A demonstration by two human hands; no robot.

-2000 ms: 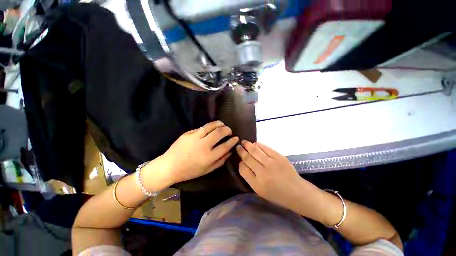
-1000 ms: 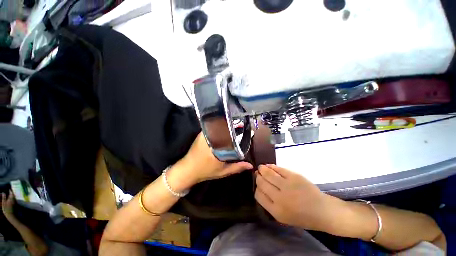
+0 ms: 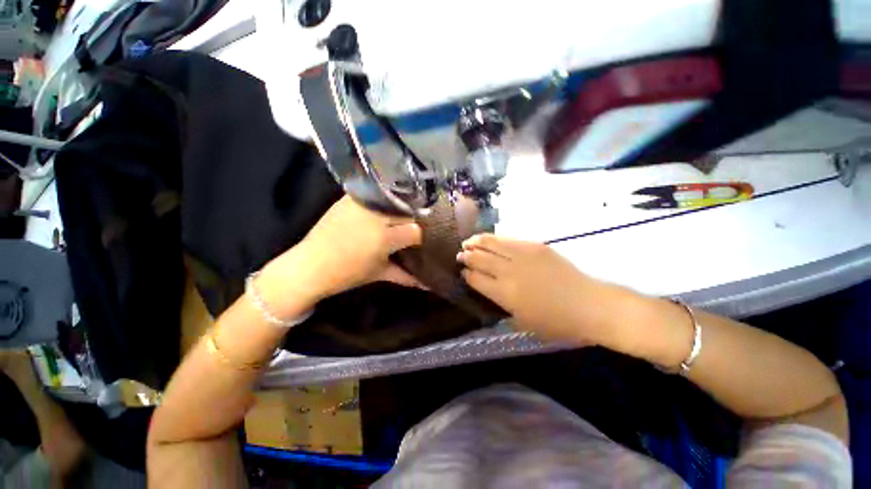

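Note:
A large black garment piece (image 3: 239, 143) drapes left of the needle and down to the table's front edge. Its narrow brown strip (image 3: 441, 250) runs under the presser foot area (image 3: 435, 191) of the white sewing machine (image 3: 430, 48). My left hand (image 3: 358, 244) lies on the cloth left of the strip, thumb and fingers pinching a fold; its upper fingertips are hidden by the metal lever guard (image 3: 334, 119). My right hand (image 3: 520, 282) holds the strip's right edge with its fingertips, just below the needle area.
Thread snips (image 3: 695, 196) lie right of the needle. A dark red case (image 3: 635, 105) is strapped to the machine. A ruled tape (image 3: 764, 287) follows the table's front edge. Cardboard (image 3: 306, 418) sits below the table. Another person's arm (image 3: 43, 415) shows at the lower left.
The view has shifted over the machine. My hands have moved up closer to the needle. The cloth near my lap has moved up, uncovering the table's front edge and cardboard.

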